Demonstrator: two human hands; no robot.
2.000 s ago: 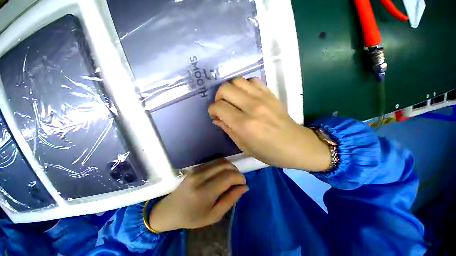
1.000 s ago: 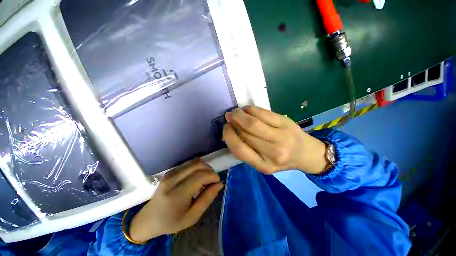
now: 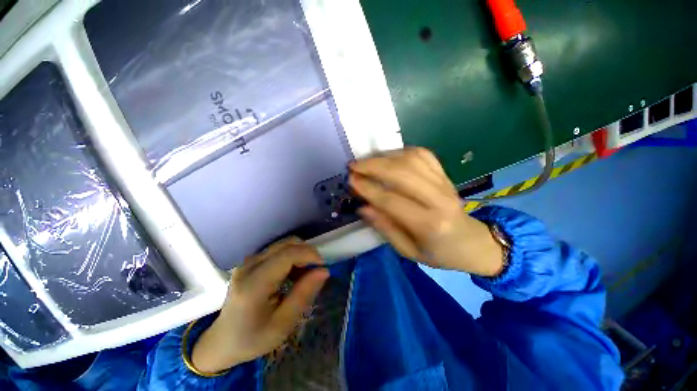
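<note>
A grey tablet (image 3: 244, 176) with "SMOOTH" lettering lies in a pocket of the white foam tray (image 3: 359, 84). Clear film (image 3: 206, 69) covers its upper part and ends in a straight edge; the lower part is bare. The dark camera module (image 3: 332, 195) is at the tablet's lower right corner. My right hand (image 3: 420, 202) has its fingertips at the module's right edge; anything between them is hidden. My left hand (image 3: 267, 294) is at the tray's near edge, thumb and fingers curled with a gap; I cannot tell whether it holds anything small.
Film-covered tablets (image 3: 84, 206) lie in the pockets to the left. An orange-red air gun (image 3: 507, 18) with a metal fitting and grey hose (image 3: 547, 130) lies on the green bench (image 3: 458, 84). Yellow-black striped tape (image 3: 562, 169) runs along the near edge.
My right hand has moved from the film edge down to the camera module, and more of the module now shows. My left hand stays near the tray edge. The view has shifted.
</note>
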